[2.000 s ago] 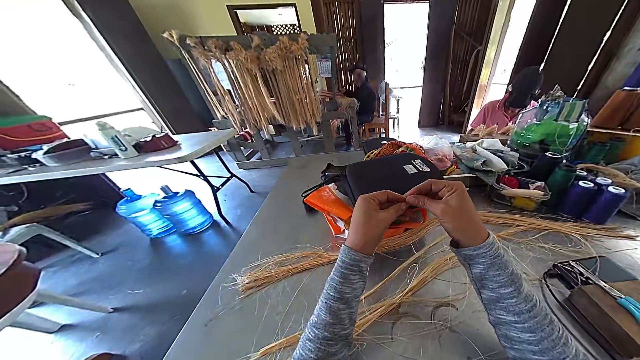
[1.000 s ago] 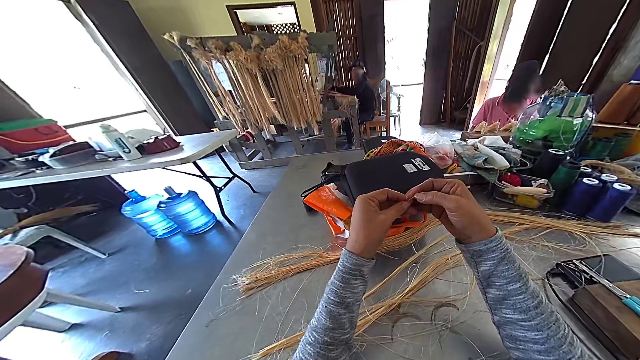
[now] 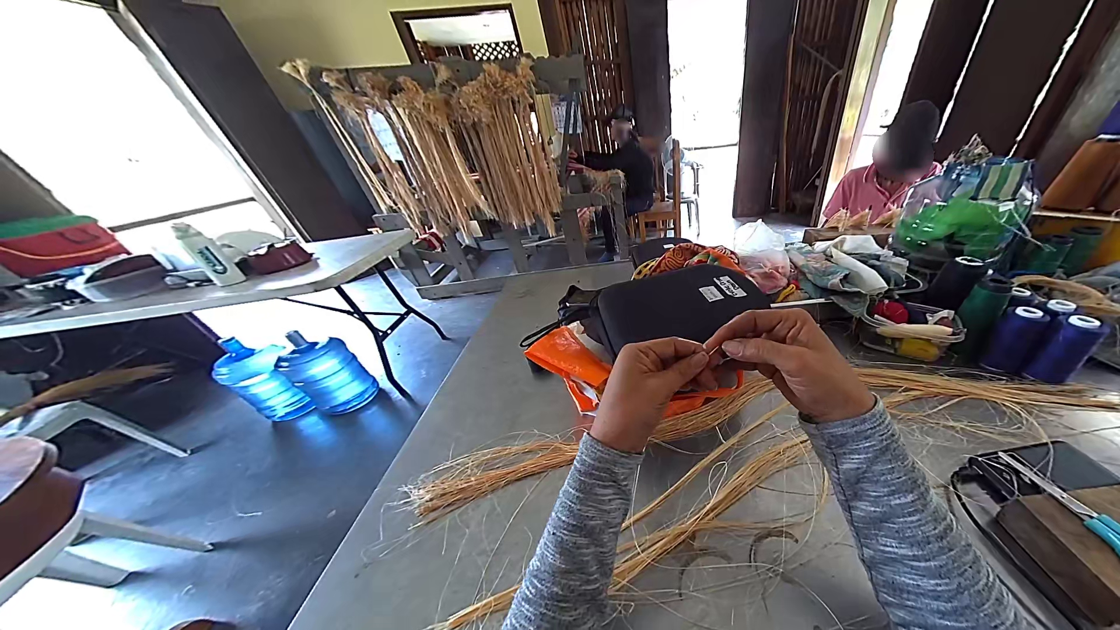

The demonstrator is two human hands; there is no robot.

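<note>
My left hand point(image 3: 652, 385) and my right hand point(image 3: 792, 359) meet fingertip to fingertip above the grey table. Thumbs and forefingers of both pinch a thin pale strand of fibre, of which little shows between them. Below and behind the hands, a bundle of straw-coloured plant fibres point(image 3: 499, 472) lies across the table. A second fibre bundle point(image 3: 665, 542) runs between my forearms, with loose strands around it. Just beyond my hands are a black zip case point(image 3: 674, 306) and an orange plastic bag point(image 3: 569, 359).
Blue thread cones point(image 3: 1063, 346) and a plastic basket point(image 3: 910, 332) stand at the right. Scissors point(image 3: 1059, 490) rest by a wooden block point(image 3: 1063, 542). Fibre hanks point(image 3: 499, 149) hang from a rack. Water jugs point(image 3: 328, 372) stand on the floor. Two people sit farther back.
My hands stay together at nearly the same place, with small shifts of the fingers. The person in pink at the right has changed head position since the earliest frame.
</note>
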